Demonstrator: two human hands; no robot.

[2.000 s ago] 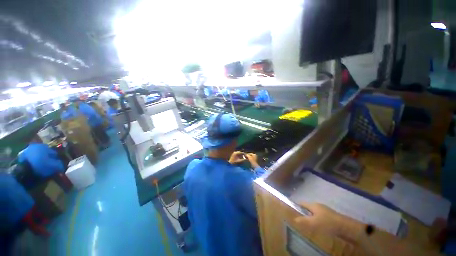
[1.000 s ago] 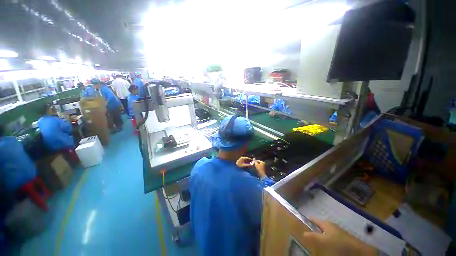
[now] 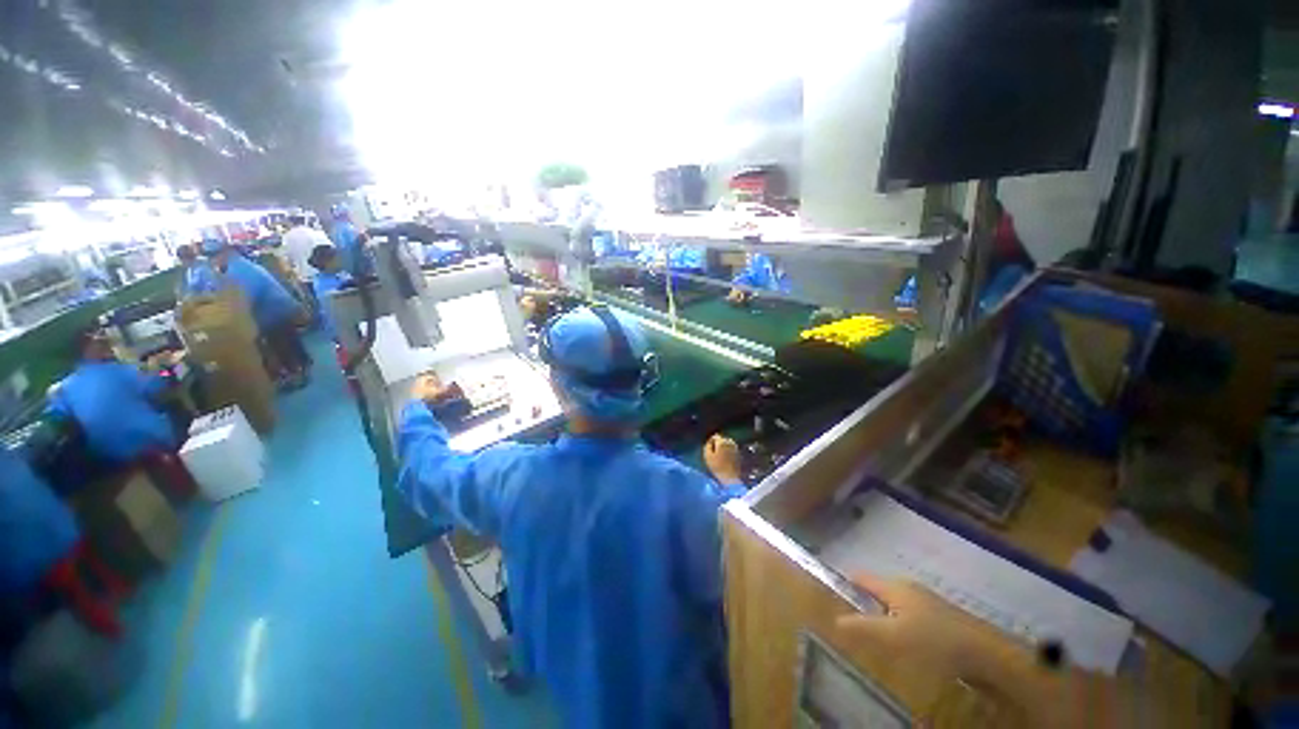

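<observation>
My right hand (image 3: 912, 627) lies on the top edge of the wooden desk partition (image 3: 776, 548) at the lower right, blurred, with no object seen in it. My left hand is not in view. Beside my hand, a record sheet on a dark-edged clipboard (image 3: 983, 577) lies on the desk. A calculator (image 3: 986, 487) and a blue file rack (image 3: 1071, 368) are behind it. Another white sheet (image 3: 1175, 591) lies to the right.
A person in a blue smock (image 3: 613, 556) is just beyond the partition, one hand at the white benchtop machine (image 3: 477, 385). Yellow trays (image 3: 846, 331) lie on the green bench. A monitor (image 3: 997, 93) hangs above. Workers, a white box (image 3: 222, 453) and cartons (image 3: 228, 356) line the left.
The person in front has moved their left hand from the small part to the machine; their hands are now apart. My hand stays on the partition as the view shifts.
</observation>
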